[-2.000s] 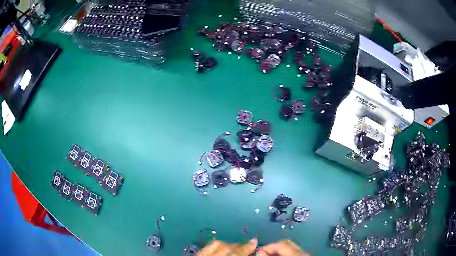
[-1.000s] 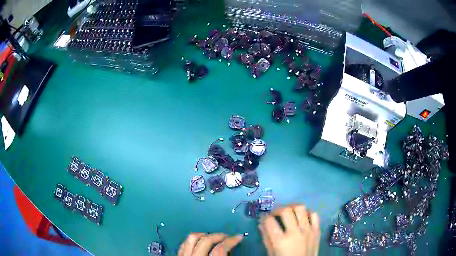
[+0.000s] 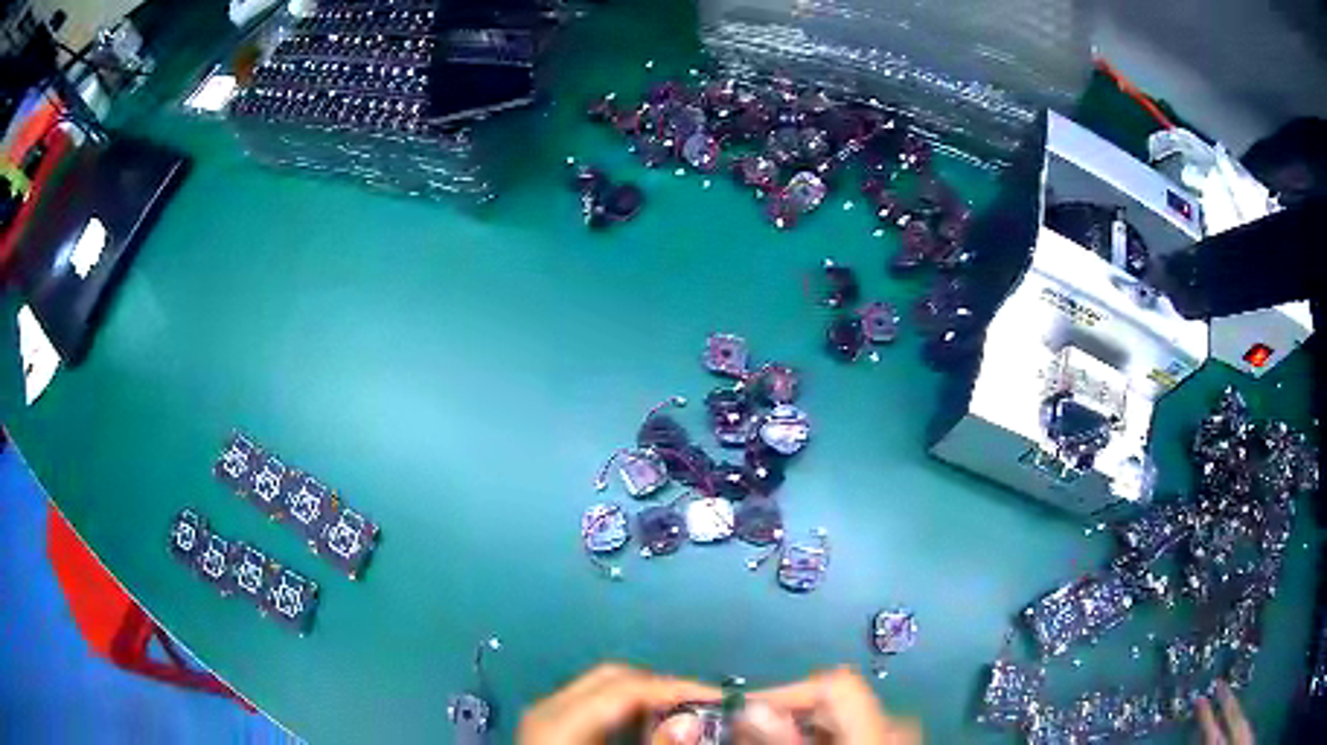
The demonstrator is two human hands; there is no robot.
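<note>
My left hand and my right hand are close together at the bottom edge, partly cut off. Between their fingers is a small wired round part, mostly hidden; a small dark-green piece shows above it. Circuit boards lie in two slanted rows at the left. A cluster of wired round parts lies ahead of my hands, one single part lies to the right, and another lies at the lower left.
A white screw feeder stands at the right. Assembled modules are piled before it, with another person's fingers at their lower edge. More wired parts lie at the back, near clear plastic trays. A black panel is far left.
My right hand has moved down and left from beside the parts and now meets my left hand. One wired part now lies at the cluster's lower right, another farther right. Fingers have appeared at lower right.
</note>
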